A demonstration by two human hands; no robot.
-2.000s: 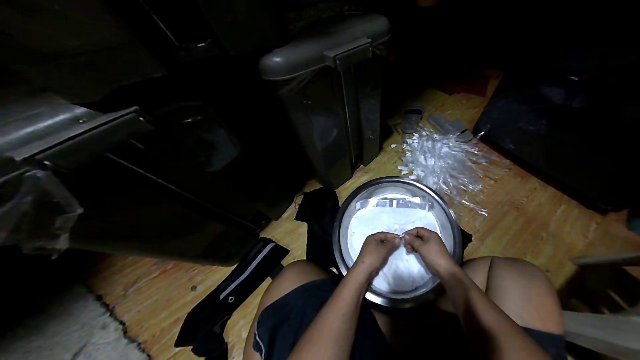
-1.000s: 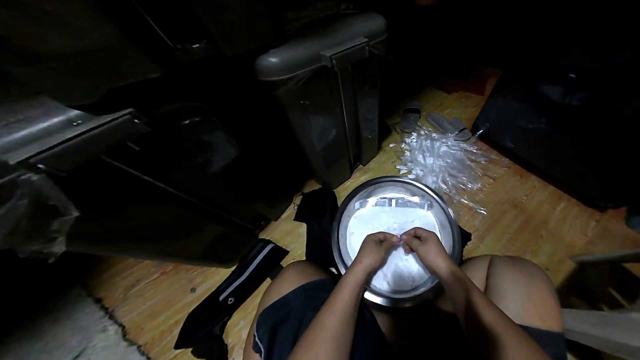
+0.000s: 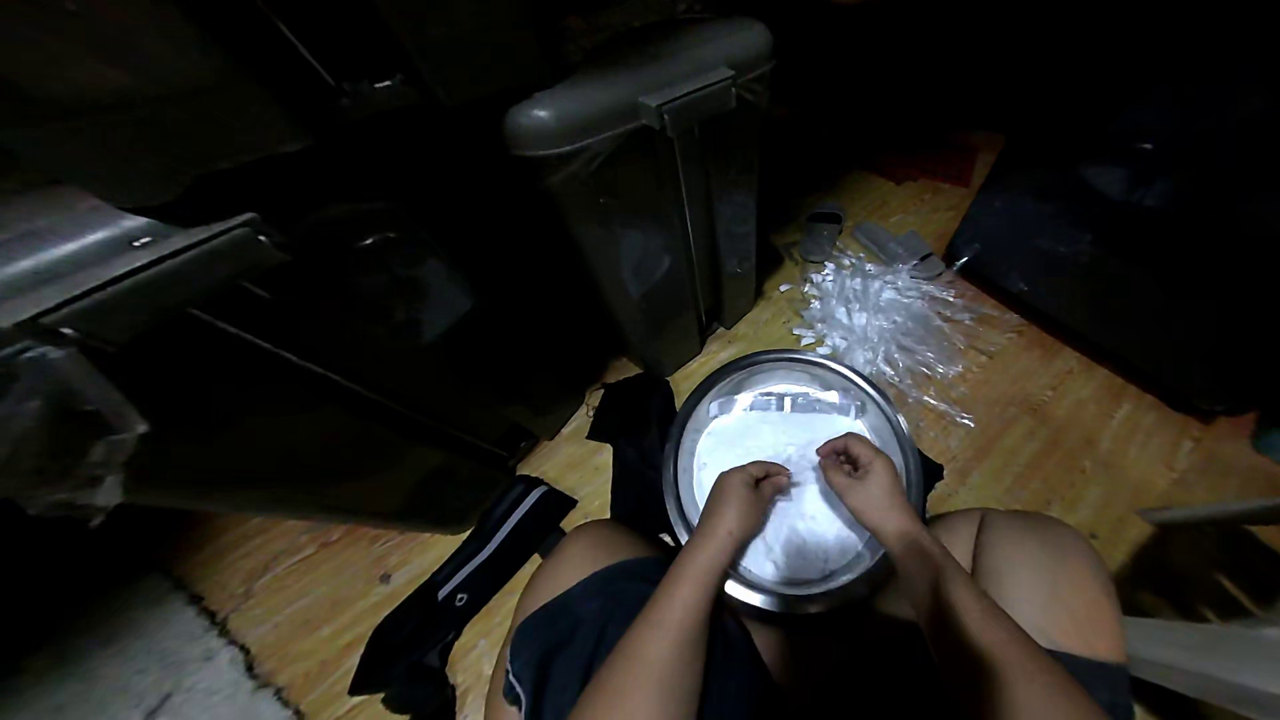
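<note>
A round metal basin rests at my lap between my knees, with a white powder-like material inside it. Over its middle, my left hand has thumb and fingertips pinched together; something small and clear may be at the fingertips, but blur hides it. My right hand is a short way to the right, fingers curled; whether it holds anything cannot be told. Beyond the basin, a heap of thin clear plastic strips or small bags with white bits lies spread on the floor.
A lidded grey bin stands past the basin, and another bin is at the left. Dark clothing lies on the wood-patterned floor. A pair of slippers sits behind the plastic heap. A dark flat object is at the right.
My hands, together at the fingertips over the basin in the earlier frames, are now apart, the right one having moved up and right.
</note>
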